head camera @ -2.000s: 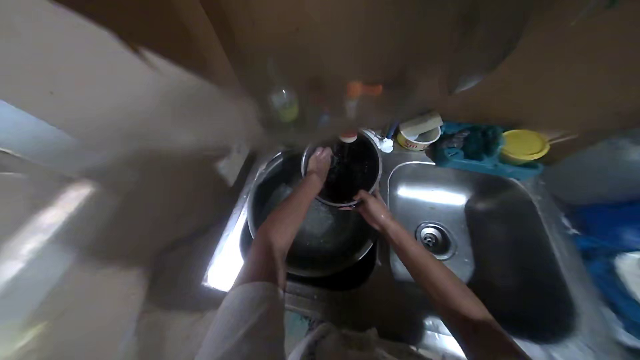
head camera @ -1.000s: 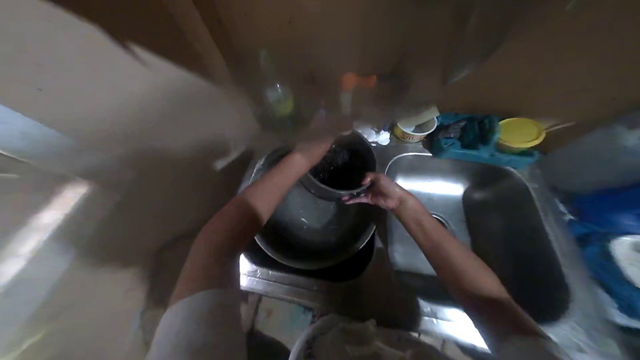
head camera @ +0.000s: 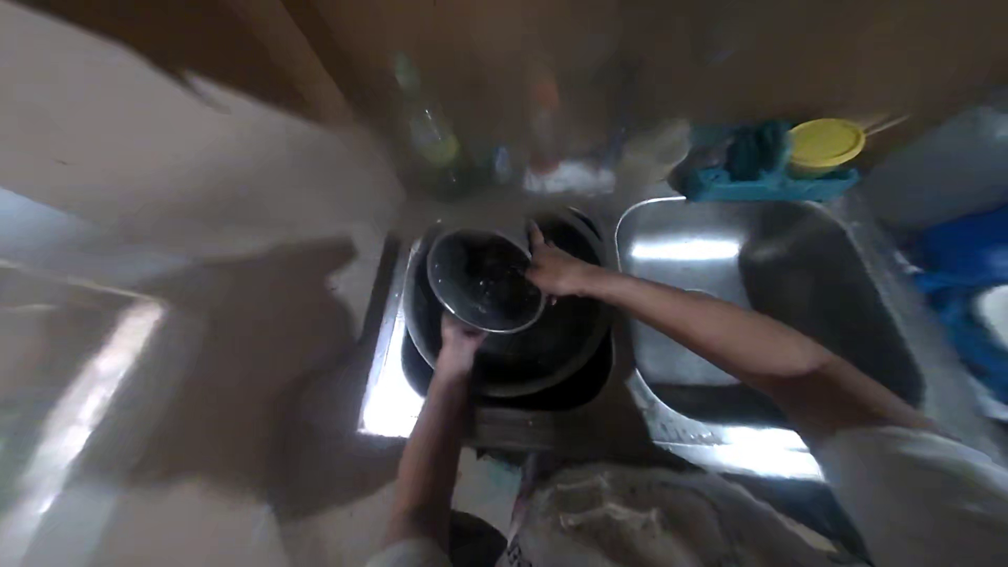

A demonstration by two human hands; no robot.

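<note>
A round metal pot (head camera: pixel 457 272), dark inside, is tilted over a wider metal basin (head camera: pixel 543 366) in the left sink bowl. My left hand (head camera: pixel 461 335) grips the pot at its near left rim, its fingers partly hidden under it. On the pot's right side lies my right hand (head camera: pixel 557 270), with one finger pointing up past the rim; whether it grips the rim or only touches it, I cannot tell. The pot's contents are too dark to make out.
To the right is the right sink bowl (head camera: pixel 685 346). Behind it a teal caddy (head camera: pixel 732 187) holds a tub with a yellow lid (head camera: pixel 827 142). A blurred bottle (head camera: pixel 433 138) stands at the back left. Blue items (head camera: pixel 965 252) lie at far right.
The pot has moved left over the basin, and its opening shows more fully. My left hand has come from the pot's far left side to its near rim; my right hand has moved up along its right side.
</note>
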